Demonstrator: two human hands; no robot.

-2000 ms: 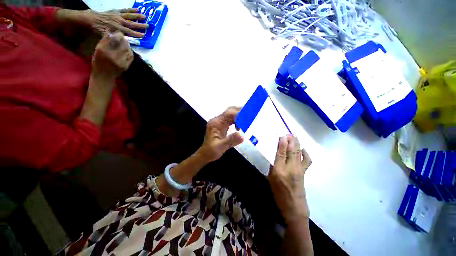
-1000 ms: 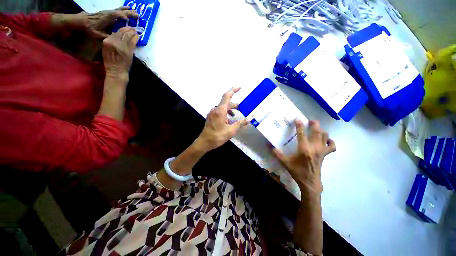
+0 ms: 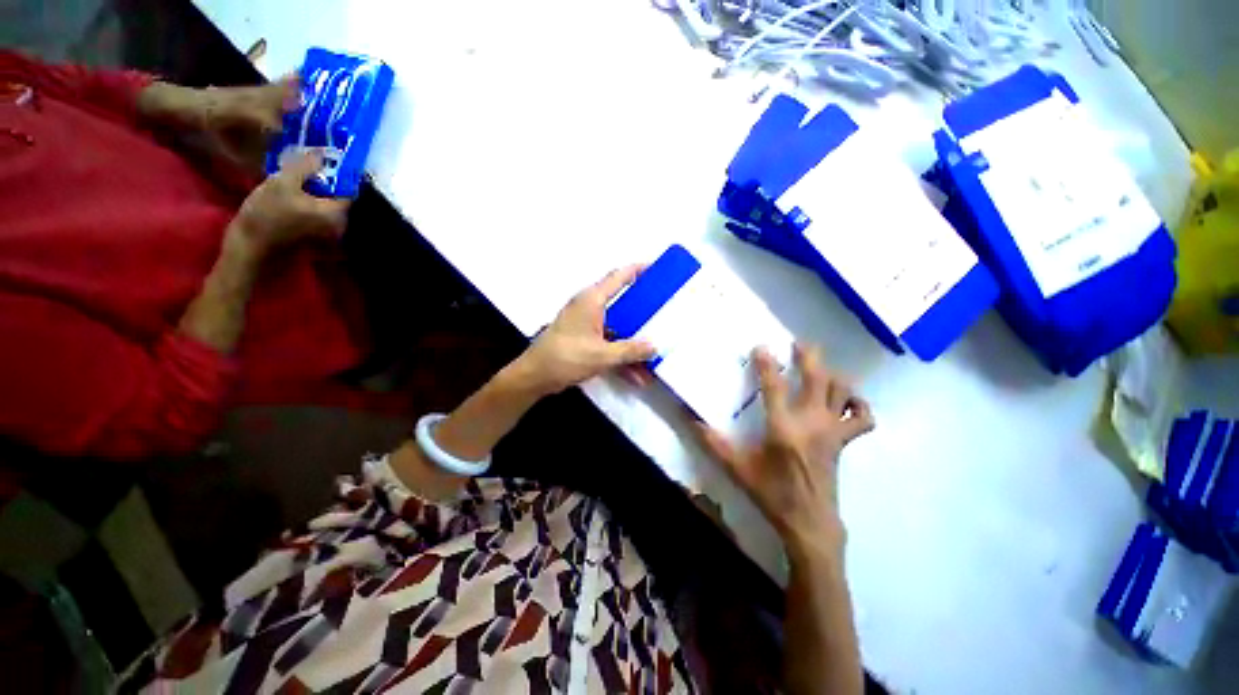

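A retail box (image 3: pixel 709 333) with a white printed face and a blue end flap (image 3: pixel 654 291) lies at the table's near edge, between my hands. My left hand (image 3: pixel 584 340) grips its blue end, with the thumb at the near corner and the fingers along the far side. My right hand (image 3: pixel 795 435) is at the other end, with fingertips on the white face and the thumb stretched along the near edge. The fingers are spread and partly cover that end. The inside of the box is hidden.
Two empty carton stacks (image 3: pixel 890 245) lie beyond my right hand, below a loose cable heap (image 3: pixel 870 41). Packed boxes (image 3: pixel 1166 597) and a yellow bag (image 3: pixel 1209 265) are at the right. A person in red (image 3: pixel 122 272) at the left holds a blue card with white cable (image 3: pixel 333 116).
My left hand has closed around the blue end of the box. The box and my hands sit slightly further left. The person in red now holds the card nearer their body.
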